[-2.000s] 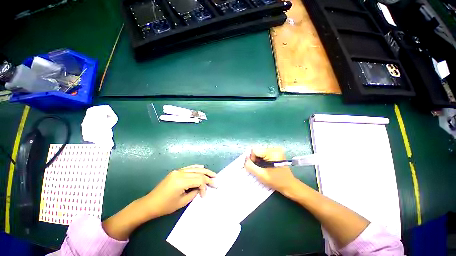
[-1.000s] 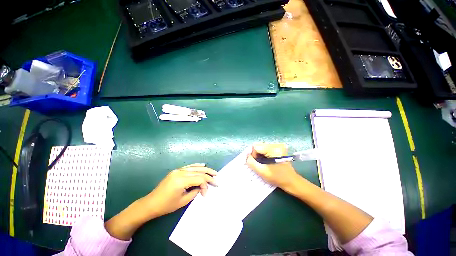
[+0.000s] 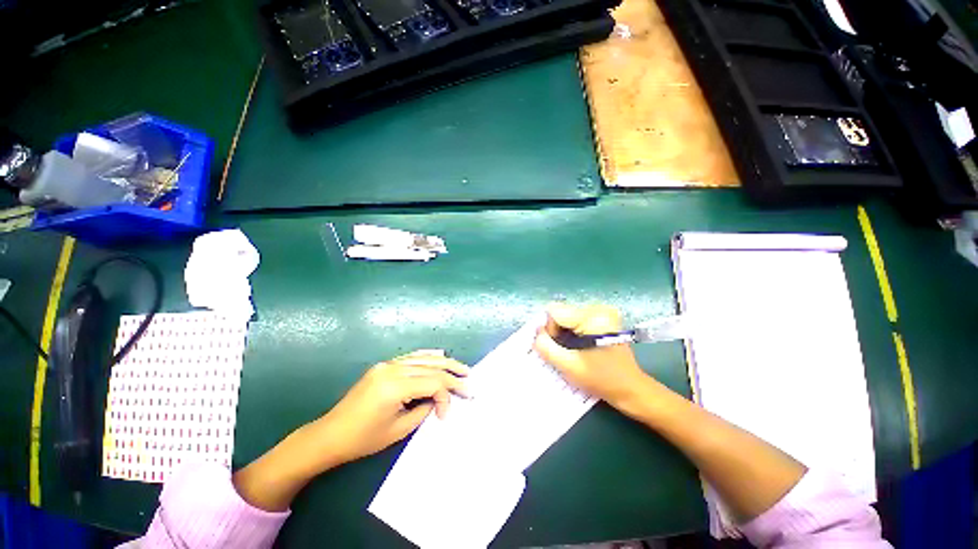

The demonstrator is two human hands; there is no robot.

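A white paper slip (image 3: 483, 429) lies slanted on the green bench, with faint writing near its upper right edge and a folded or overlapping part at its lower end. My right hand (image 3: 592, 349) is closed around a slim pen (image 3: 633, 335), dark at the grip and clear at the far end, over the slip's upper part. The pen's tip is hidden by my fingers. My left hand (image 3: 402, 402) lies with its fingertips on the slip's left edge, fingers slightly bent and holding nothing.
A white notepad (image 3: 774, 375) lies right of my right forearm. White nippers (image 3: 395, 243), a crumpled wipe (image 3: 220, 270), a sticker sheet (image 3: 175, 397) and a black scanner-like device (image 3: 77, 375) lie left. Beyond are a blue bin (image 3: 134, 220), black trays (image 3: 461, 77) and a wooden board (image 3: 654, 107).
The view has shifted slightly, moving the bench items a little in the picture. Both hands keep nearly the same pose on the slip, and the pen stays in my right hand.
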